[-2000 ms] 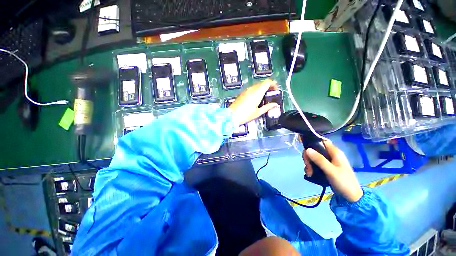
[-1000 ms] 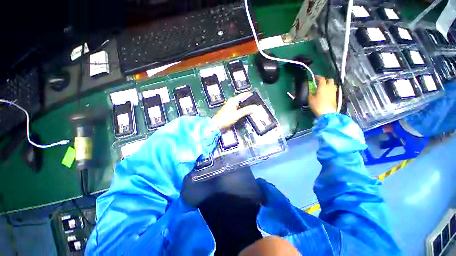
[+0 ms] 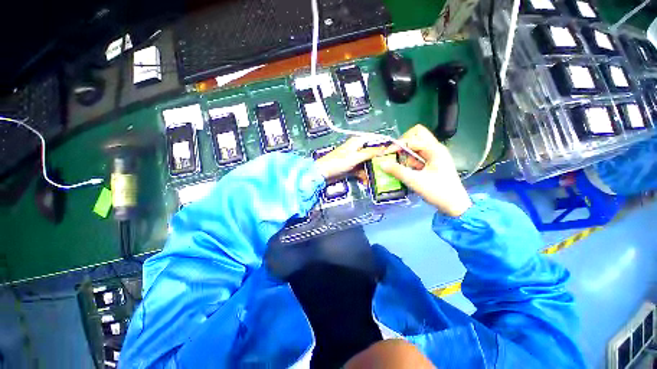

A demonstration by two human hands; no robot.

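A black handheld device [image 3: 389, 189] is at the front right of the clear blister tray [image 3: 346, 216]. A bright green patch shows on its upper face; I cannot tell if it is a lit screen or a green note. My left hand [image 3: 349, 160] holds the device from the left, fingers at its upper end. My right hand [image 3: 434, 173] pinches the end of a white USB cable [image 3: 346, 131] at the device's upper right. The fingers hide whether the plug is in. Several devices with white labels lie in the tray's back row, one at the left [image 3: 182, 148].
A barcode scanner [image 3: 448, 104] and mouse [image 3: 398, 76] lie behind the tray's right end. Stacked trays [image 3: 533, 155] stand far right. A corded tool [image 3: 124, 187] and green note [image 3: 103, 202] are left. A keyboard [image 3: 274, 39] is behind; another tray [image 3: 90, 310] is lower left.
My right hand has let go of the scanner, now on the mat, and brought the cable end left to the device. Green now shows on the device instead of its white label.
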